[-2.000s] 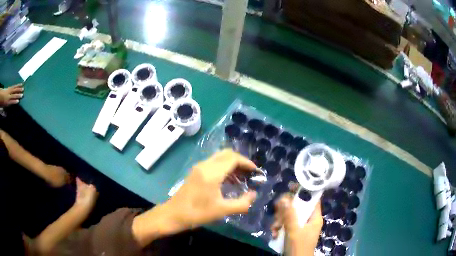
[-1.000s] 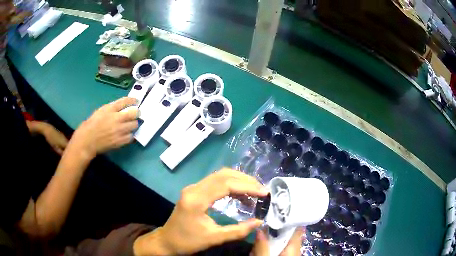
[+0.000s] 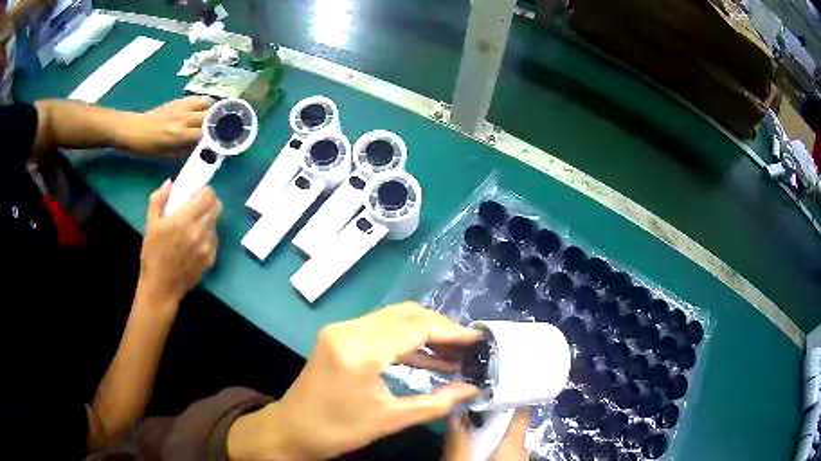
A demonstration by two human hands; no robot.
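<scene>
My right hand (image 3: pixel 493 436), cut off by the bottom edge, grips the handle of a white handheld fan (image 3: pixel 531 362), its round head turned on its side and facing left. My left hand (image 3: pixel 374 374) holds a black centre cap (image 3: pixel 475 357) between thumb and fingers at the fan head's opening. The fingers partly hide the cap; I cannot tell whether it is seated. Rows of black caps (image 3: pixel 636 324) lie on clear plastic sheet (image 3: pixel 443 241) behind and right of the fan.
Several capped fans (image 3: pixel 335 263) lie left of the sheet. A neighbour's hand (image 3: pixel 180 243) holds another capped fan (image 3: pixel 191 176) beside the green press (image 3: pixel 261 83). A metal rail (image 3: pixel 576 171) and post (image 3: pixel 482 67) edge the bench. White units (image 3: pixel 812 396) stand at far right.
The black cap has moved from the plastic sheet's side into the fan head's opening. The fan head has turned sideways. The neighbour has lifted the leftmost capped fan from the group.
</scene>
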